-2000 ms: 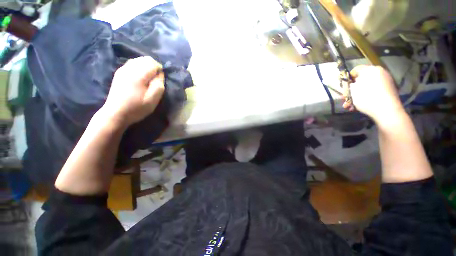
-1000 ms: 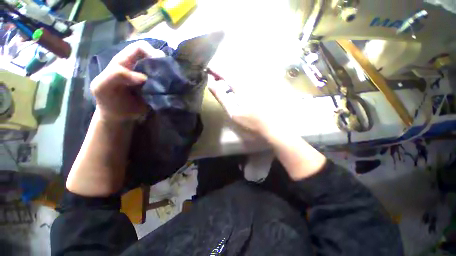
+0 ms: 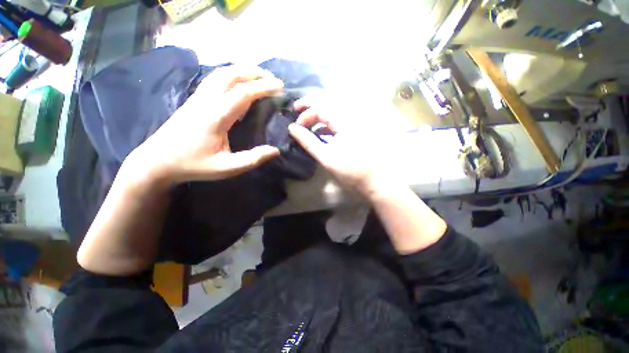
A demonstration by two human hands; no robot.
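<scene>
A dark navy garment (image 3: 221,214) lies heaped at the left of the table and hangs over its front edge. A shinier, lighter blue part, seemingly lining (image 3: 134,96), shows at its upper left. My left hand (image 3: 214,127) is over the garment with thumb and fingers spread apart; the cloth shows between them. My right hand (image 3: 331,141) pinches a dark fold of the garment between thumb and fingers at its right side. Glare washes out part of the right hand.
The white sewing machine head (image 3: 545,34) is at the upper right. Shears with wrapped handles (image 3: 483,153) lie on the machine bed beside a wooden strip (image 3: 517,103). A green box (image 3: 41,123) and a brown-red thread spool (image 3: 47,43) are at the left.
The shears went from my right hand to the bed. My right hand has moved left and now pinches the cloth. My left hand has opened from its grip, and the garment is lower and spread out.
</scene>
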